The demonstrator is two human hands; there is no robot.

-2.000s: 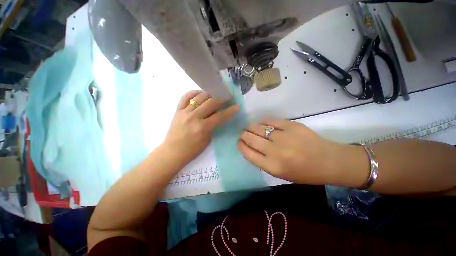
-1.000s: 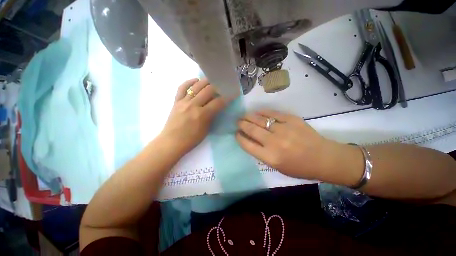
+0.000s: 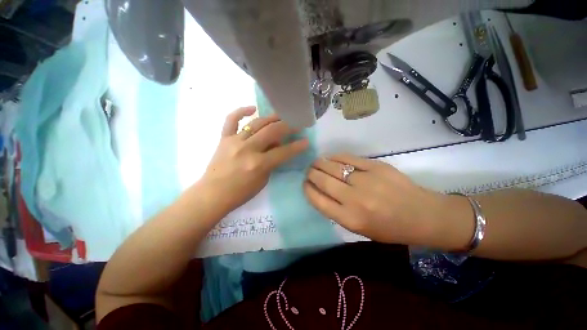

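A pale aqua fabric strip [image 3: 296, 209] runs from the table's front edge up under the sewing machine head [image 3: 267, 55]. The strip also shows just left of the head. My left hand [image 3: 248, 155] lies over the strip's left side close to the head, its fingertips on the fabric and its index finger raised apart. My right hand [image 3: 363, 193] holds the strip's right edge, palm down, fingers together. The needle and presser foot are hidden behind the head. Fabric under my fingertips is partly hidden and blurred.
Right of the head are a ribbed tan block [image 3: 359, 103], black snips [image 3: 421, 84], shears [image 3: 495, 106], a grey metal tool [image 3: 508, 80] and a wooden-handled tool [image 3: 522, 61]. An aqua fabric heap [image 3: 71, 148] and red basket [image 3: 55, 248] are at left. A printed scale [image 3: 241, 227] lies along the front.
The strip now shows beyond the head's left side. My left index finger has lifted away from the others. Both hands stay at the strip, and the whole view has shifted slightly.
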